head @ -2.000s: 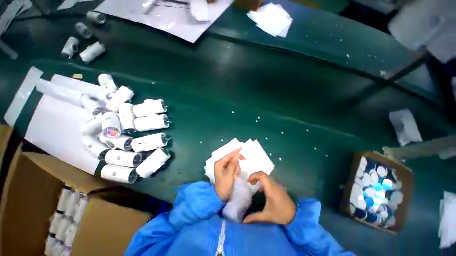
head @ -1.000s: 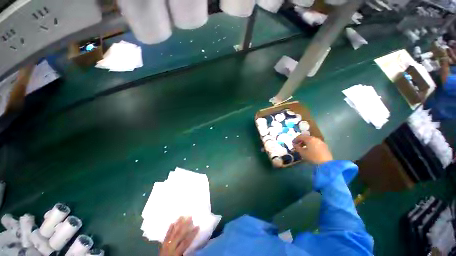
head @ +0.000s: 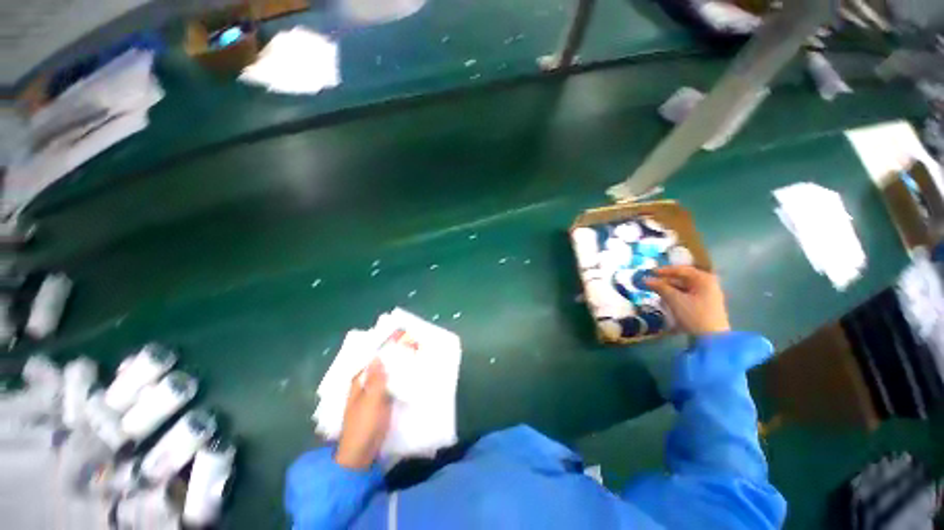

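Note:
A loose stack of white wrapping sheets [head: 426,385] lies in front of me. My left hand [head: 366,412] is at its left part, with a sheet between thumb and fingers; reddish fingertips show past the sheet, and the rest of the fingers is hidden. The disc tray [head: 678,215], a small open brown box, stands to the right with white, blue and dark discs. My right hand [head: 691,298] reaches over its right side, its fingertips pinched at a dark round disc [head: 642,280]. The image is somewhat blurred.
White cylinder units [head: 157,404] lie in a pile at lower left. A metal post [head: 714,98] rises behind the tray. More sheets [head: 821,233] and a brown carton [head: 823,378] are at right. Another small box [head: 223,41] and sheets [head: 295,60] are across the far side.
The view has shifted, so the tray and stack sit differently in the picture. My left hand has gone from resting flat on the stack to holding a sheet. My right hand remains at the tray.

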